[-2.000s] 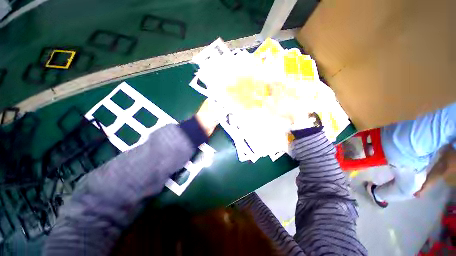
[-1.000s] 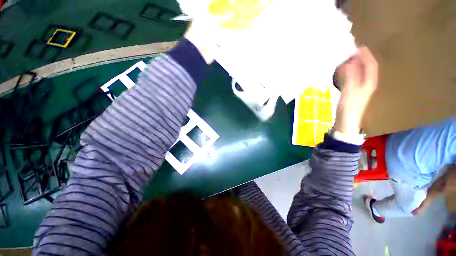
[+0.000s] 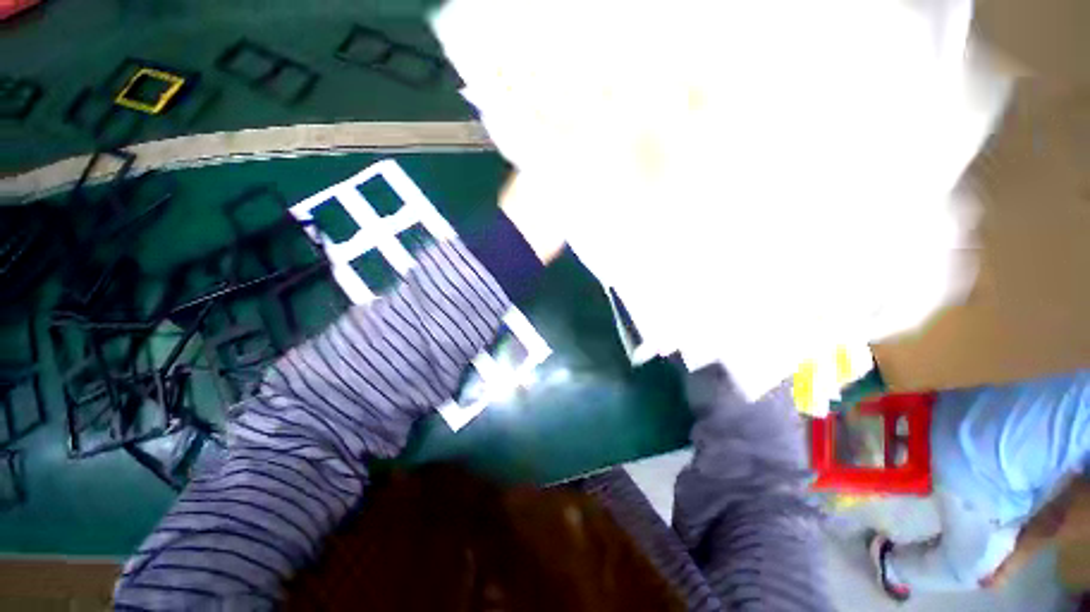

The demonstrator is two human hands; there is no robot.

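Note:
A large, overexposed stack of sheets [image 3: 741, 179] fills the upper right, its ragged edges fanned out, with a bit of yellow at its lower edge. My left hand [image 3: 530, 218] shows only as a small part at the stack's left edge and holds it there. My right hand is hidden by the stack; only its striped sleeve shows below. A white used sheet [image 3: 397, 222] with empty windows lies on the green bench, partly under my left forearm.
A tangled pile of black frames [image 3: 120, 383] lies at the left. Beyond the pale rail [image 3: 299, 139], the belt carries scattered frames and a frame with yellow outline [image 3: 149, 90]. A cardboard box [image 3: 1040, 239], red stool-like object [image 3: 873, 445] and person in blue [image 3: 1016, 454] are at the right.
The stack has been lifted from the bench and now looks larger and nearer. My right hand, visible beside it a second ago, is now hidden behind it.

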